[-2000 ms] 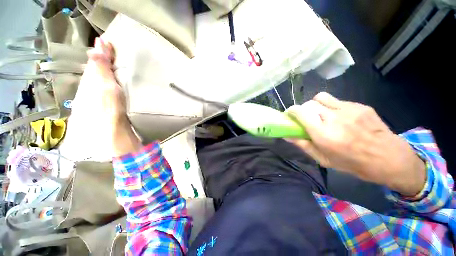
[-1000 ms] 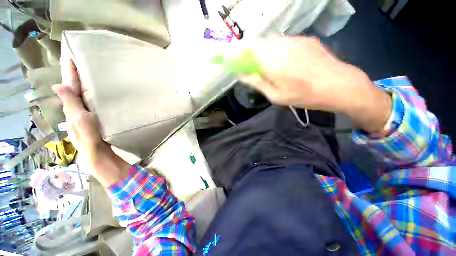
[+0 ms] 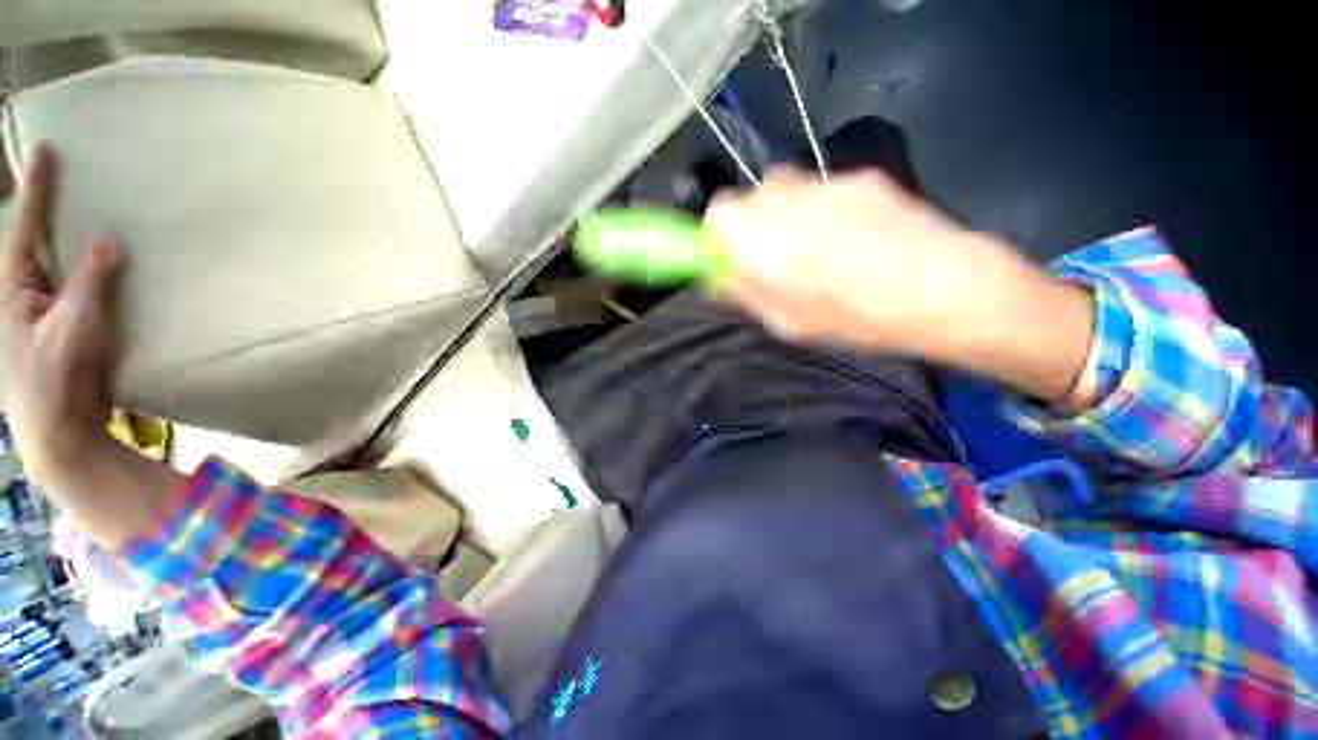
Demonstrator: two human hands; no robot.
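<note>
A beige bag panel or bag body [image 3: 275, 231] lies on the white-covered table at the left. My left hand [image 3: 65, 325] rests on its left edge, fingers spread; whether it grips the edge is hard to tell. My right hand [image 3: 882, 282] is closed around the lime-green handle of a tool [image 3: 643, 246], above my lap and right of the bag. The tool and right hand are blurred, and the thin shaft cannot be made out.
A purple item [image 3: 542, 18] and part of a red tool [image 3: 607, 12] lie at the top on the white table cover [image 3: 492, 130]. Pale cords [image 3: 792, 94] hang off the table edge. Another beige bag [image 3: 203, 32] lies beyond. A yellow item [image 3: 140, 429] is at the left.
The view has shifted, and the bag and left hand appear further left. The right hand with the green tool has moved off the bag's right side to above the lap.
</note>
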